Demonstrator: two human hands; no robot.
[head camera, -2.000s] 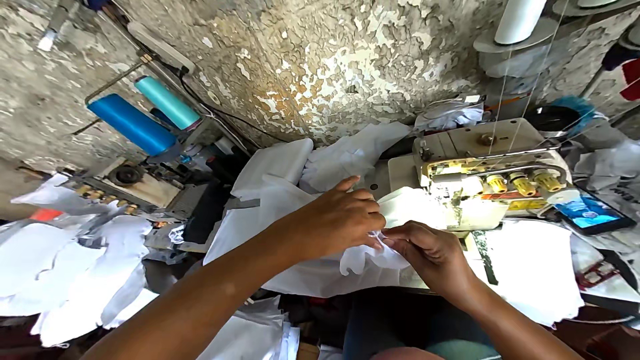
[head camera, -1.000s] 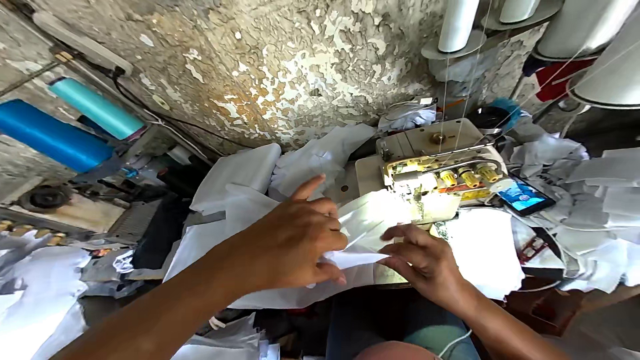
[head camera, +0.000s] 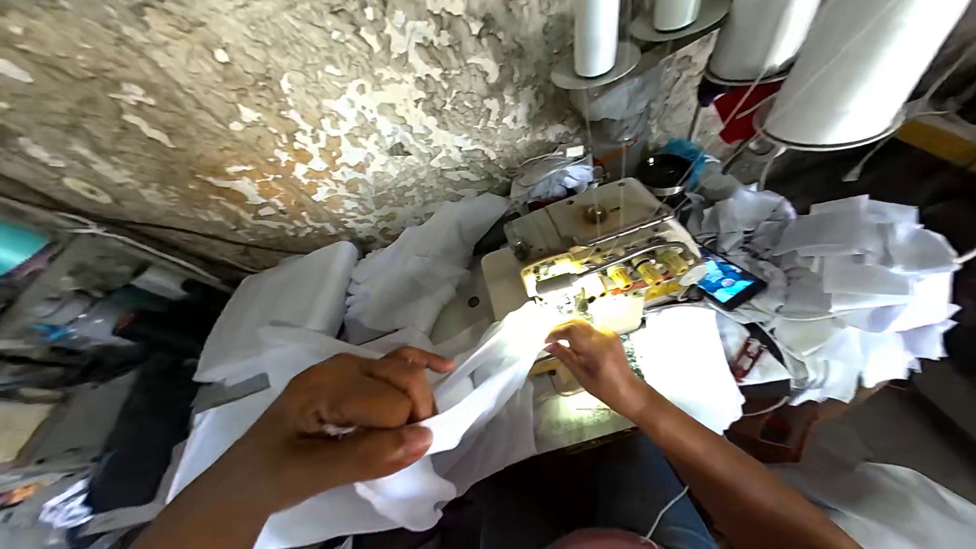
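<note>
White fabric (head camera: 488, 381) stretches between my two hands, up to the lit needle area of a serger sewing machine (head camera: 595, 221). Its near end is pinched between the thumb and fingers of my left hand (head camera: 366, 419), at the lower left of the machine. Beside the presser area, my right hand (head camera: 591, 358) grips the fabric's far end with its fingertips; the needle itself is hidden by glare. Yellow tension dials (head camera: 648, 272) line the machine's front. More white fabric lies under and left of my left hand.
Folded white cloth (head camera: 282, 305) lies left of the machine, against a peeling wall (head camera: 343, 114). Large white thread cones (head camera: 846, 69) stand at the upper right. A lit smartphone (head camera: 728, 280) rests beside the machine, near a heap of white fabric pieces (head camera: 862, 274). Red thread snips (head camera: 747, 358) lie below the phone.
My hands have moved apart, and the fabric now spans between them. My right hand has come up to the machine's needle area. The view has shifted to the right and closer.
</note>
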